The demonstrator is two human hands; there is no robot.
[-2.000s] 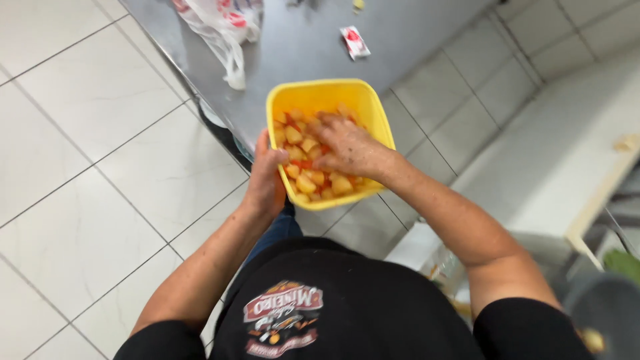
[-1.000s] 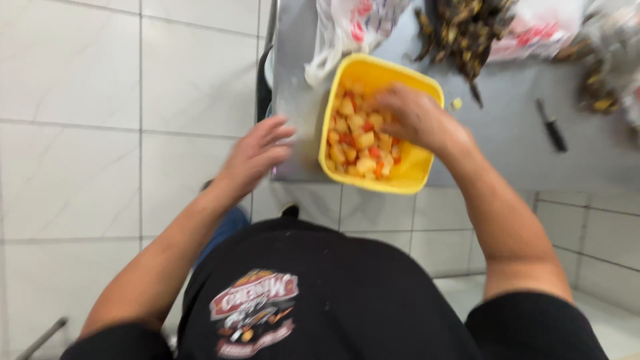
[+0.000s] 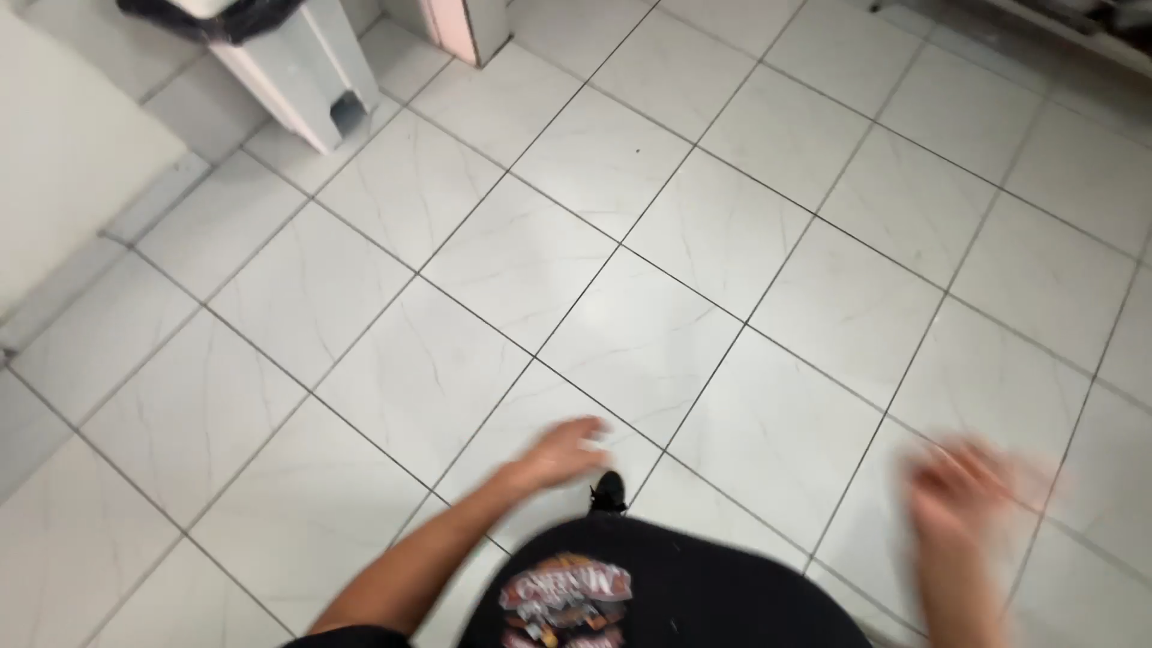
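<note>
Over the tiled floor, just above and left of a black shoe (image 3: 609, 492), is my left hand (image 3: 562, 453), with its fingers slightly curled and apart and nothing in it. My right hand (image 3: 967, 486) is far to the right, also over the floor and strongly blurred by motion. No object shows in it, but its finger pose cannot be told. The yellow container of cut pieces is out of view.
Light floor tiles (image 3: 630, 297) fill most of the view. A white pedal bin (image 3: 292, 76) with a black bag stands at the upper left, beside a pale door frame (image 3: 454, 27). A pale wall (image 3: 72, 153) is at the left, and metal shelving (image 3: 1080, 31) at the upper right.
The view has swung from the metal table to the floor. Both hands are away from the yellow container; a second ago my right hand was over its pieces. My hands are farther apart.
</note>
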